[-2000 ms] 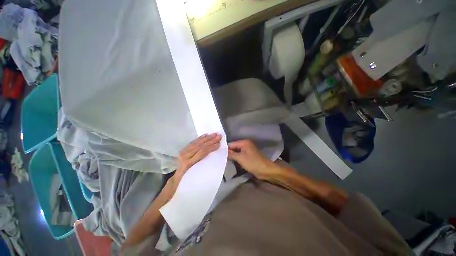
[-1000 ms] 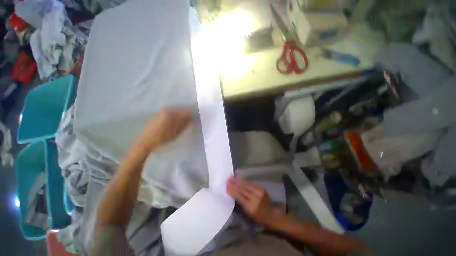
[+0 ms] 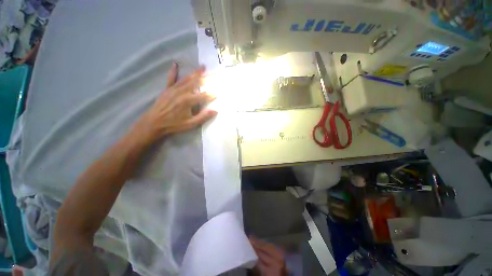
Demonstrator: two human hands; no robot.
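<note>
The grey fabric panel spreads over the table at left and hangs toward my lap. The long white strip runs along its right edge up to the lit presser foot area; its lower end curls over. My left hand lies flat with fingers spread on the cloth and the strip's edge, left of the needle; glare washes out its fingertips. My right hand is low, at the strip's right edge, holding it; its fingertips are partly hidden. The sewing machine head spans the top.
Red-handled scissors and blue thread snips lie on the table, right of the needle plate. Below its front edge are a white roll and cluttered small items. Grey cut pieces are at right, a turquoise bin at far left.
The view has shifted up to the machine. My left hand has left the strip's lower part and moved up beside the needle, fingers spread. My right hand stays at the strip's lower right edge.
</note>
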